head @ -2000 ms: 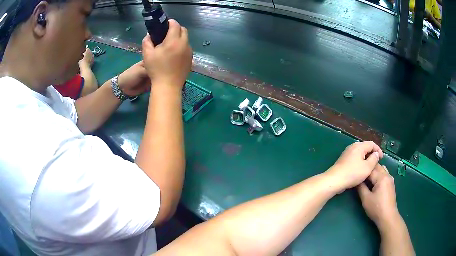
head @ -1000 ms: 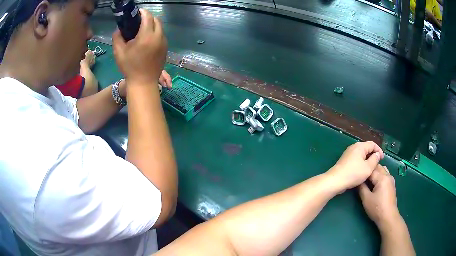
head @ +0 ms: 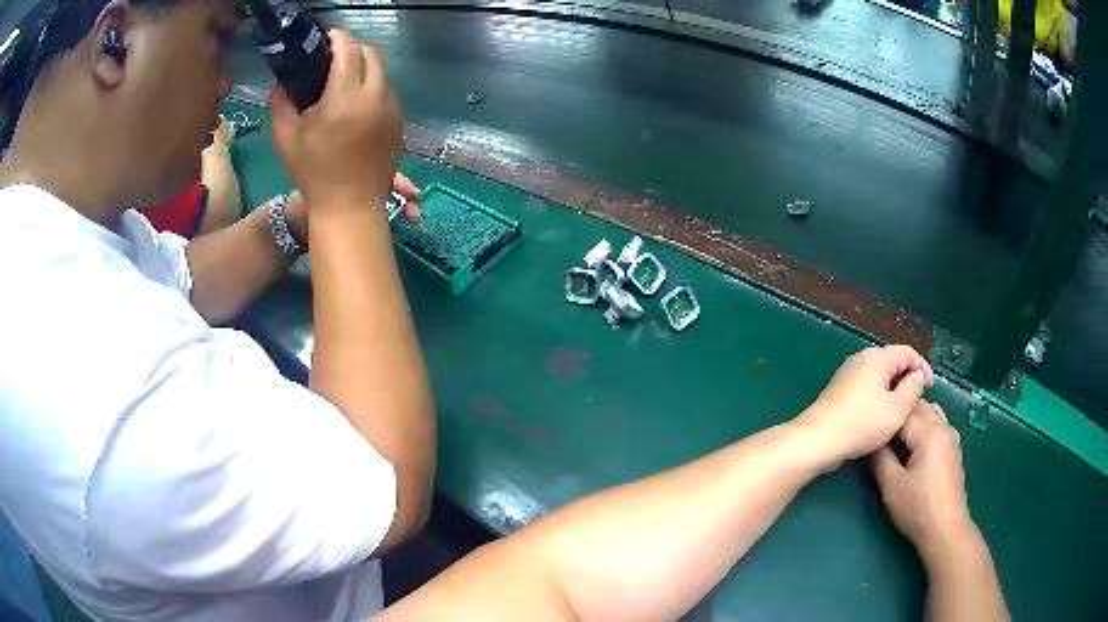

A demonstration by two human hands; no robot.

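My left hand (head: 865,401) rests at the bench's far edge on the right, its fingers curled. My right hand (head: 926,476) touches it from below and right, fingers bent. The two hands meet at the fingertips. No part shows between them, and the inner fingers are hidden, so I cannot tell whether they hold something. Several silver rounded-square housings (head: 680,307) with green inside lie in a loose pile on the green bench (head: 583,413), left of my hands. A small green piece (head: 978,413) is by the edge right of my hands.
A neighbour in a white shirt (head: 231,450) sits at left, gripping a black screwdriver (head: 295,55). A green screw tray (head: 459,237) lies by that person's other hand. Beyond a red-brown strip (head: 729,258), the dark conveyor belt (head: 680,134) carries small parts. A green post (head: 1033,243) stands at right.
The neighbour's screwdriver has moved left and the other hand now shows with a small part at the tray. Parts on the belt have shifted left. My hands have barely moved.
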